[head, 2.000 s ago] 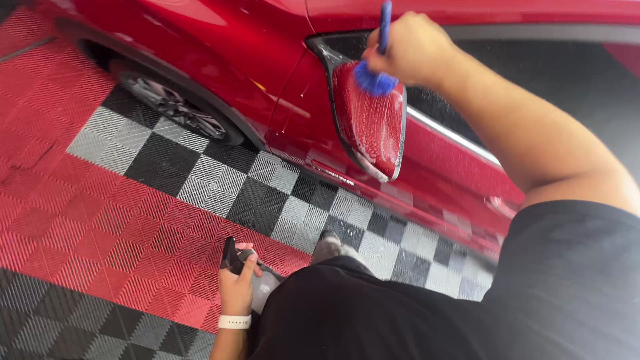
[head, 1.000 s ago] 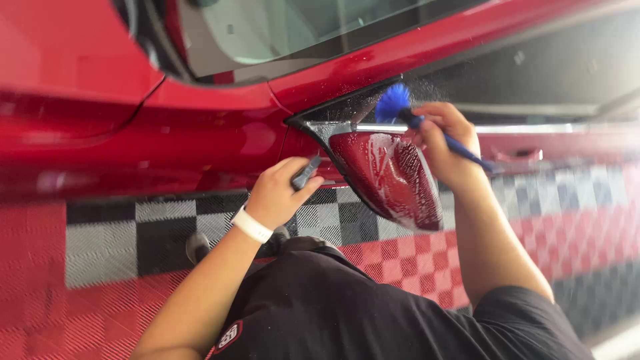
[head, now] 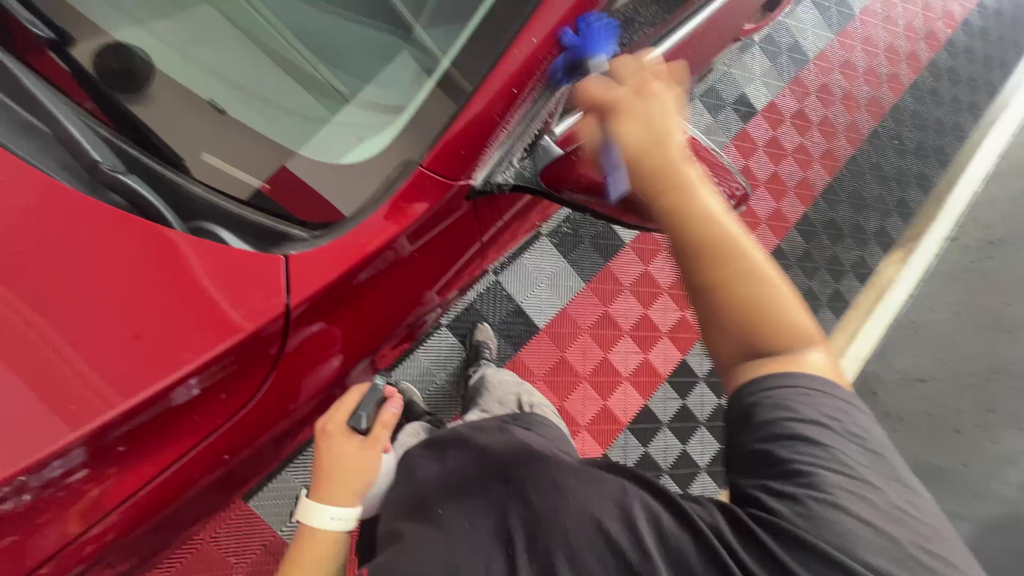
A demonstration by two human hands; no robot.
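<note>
My right hand (head: 636, 120), slightly blurred, grips the handle of a blue-bristled brush (head: 592, 40). The bristles are at the front corner of the side window (head: 648, 20), above the red side mirror (head: 720, 172) of a red car. My forearm and hand cover part of the mirror. Wet streaks show along the window's base. Low beside the front fender, my left hand (head: 352, 440) holds a small black object (head: 368, 406), perhaps a spray bottle's head; the rest of it is hidden. A white band is on that wrist.
The car's windshield (head: 320, 80), wiper arm (head: 104, 168) and hood (head: 120, 320) fill the left. Red, black and grey floor tiles (head: 616, 344) run beneath the mirror and my feet. A pale edge strip (head: 944, 216) borders grey floor at the right.
The view has swung toward the windshield. The brush has gone from the mirror housing, two seconds ago, to the window's front corner. My left hand has moved away from the mirror since one second ago.
</note>
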